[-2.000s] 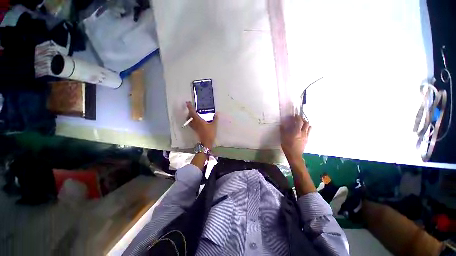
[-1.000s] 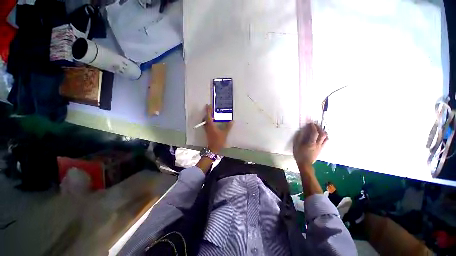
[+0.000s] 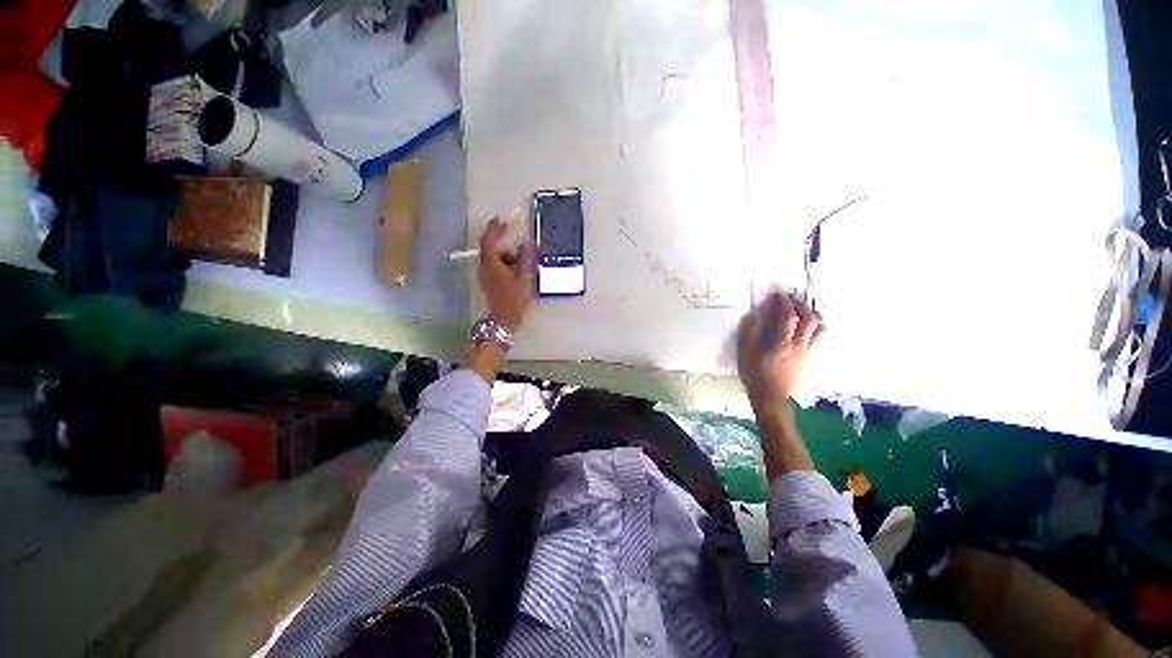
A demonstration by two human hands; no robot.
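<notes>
Large white pattern paper [image 3: 643, 167] with faint pencil lines lies on the table. A pinkish pattern ruler [image 3: 756, 116] runs from the far edge towards my right hand [image 3: 780, 337]. My right hand holds a thin dark pen [image 3: 811, 267] upright by the ruler's near end; a fine curved line extends beyond it. A smartphone [image 3: 559, 242], dark above and white below, lies on the paper. My left hand [image 3: 506, 274] is just left of it, with a short white stick [image 3: 464, 255], possibly a cigarette, between its fingers.
A wooden strip [image 3: 401, 221], white bottle [image 3: 283, 152], brown box [image 3: 221, 219] and papers with a blue edge [image 3: 373, 90] lie at left. A looped pale band [image 3: 1128, 321] lies at the paper's right end. The table's greenish front edge [image 3: 643, 381] is near my body.
My left hand has moved left, away from the phone's lower edge. The phone stays on the paper. My right hand stays by the ruler with the pen. The camera view has shifted.
</notes>
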